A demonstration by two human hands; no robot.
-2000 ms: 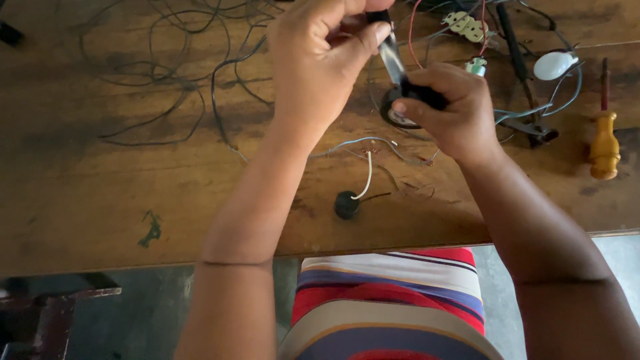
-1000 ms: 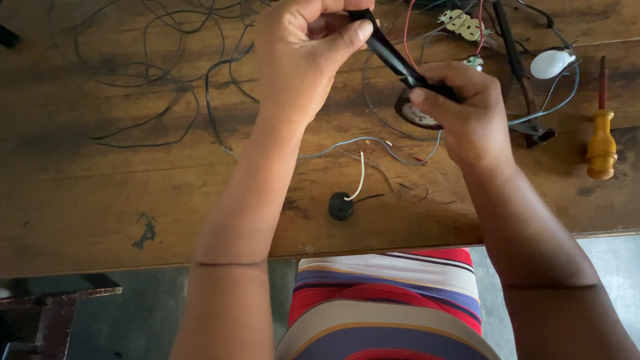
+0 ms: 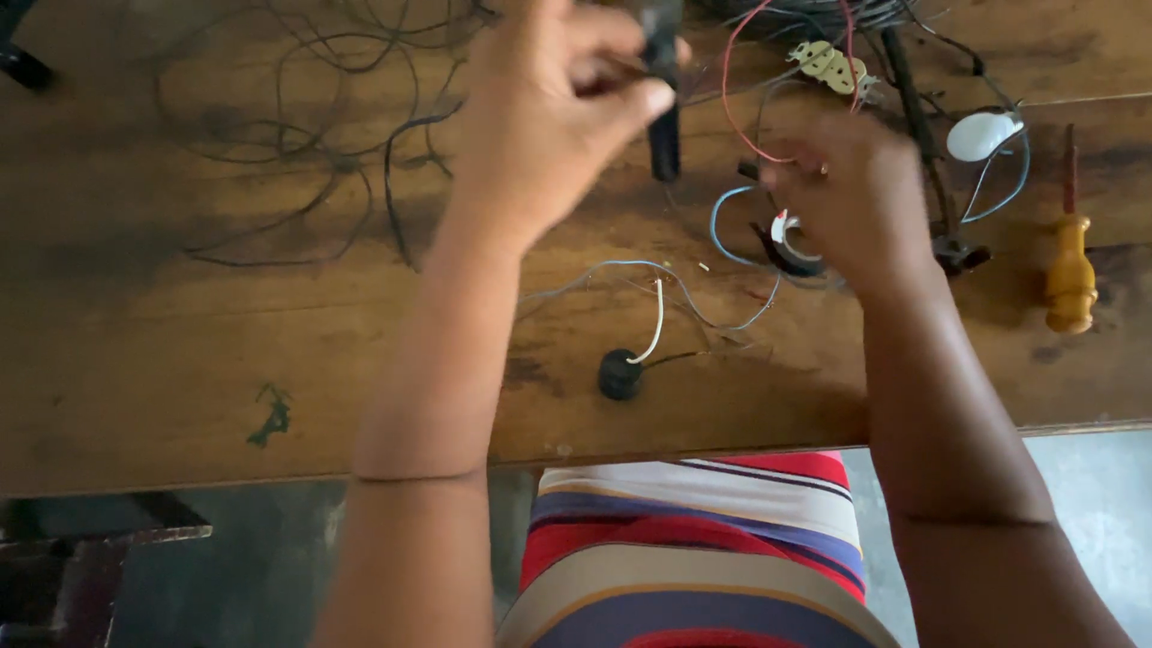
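Observation:
Between thumb and fingers, my left hand (image 3: pixel 549 117) holds a dark, blurred, knife-like tool with a black handle (image 3: pixel 664 148) pointing down. My right hand (image 3: pixel 841 198) is blurred, above a roll of black tape (image 3: pixel 792 256); whether its fingers hold anything cannot be told. A red wire (image 3: pixel 727 85) loops down to that hand's fingertips. Below the hands, a black round lamp holder or similar fitting (image 3: pixel 620 374) lies with a white wire (image 3: pixel 660 319) rising from it and a dark wire to its right. A thin blue-grey wire (image 3: pixel 630 263) curves over the wooden table between the hands.
Loose black cable (image 3: pixel 391 189) is spread over the table's left. At the back right lie cream socket parts (image 3: pixel 832 67), more wires and a dark metal tool (image 3: pixel 918 117). Further right are a white oval part (image 3: pixel 981 135) and a screwdriver with a yellow handle (image 3: pixel 1069 279).
My right hand has let go of the black-handled tool, which my left hand now holds alone. The tape roll shows below my right hand, and my hands are farther apart.

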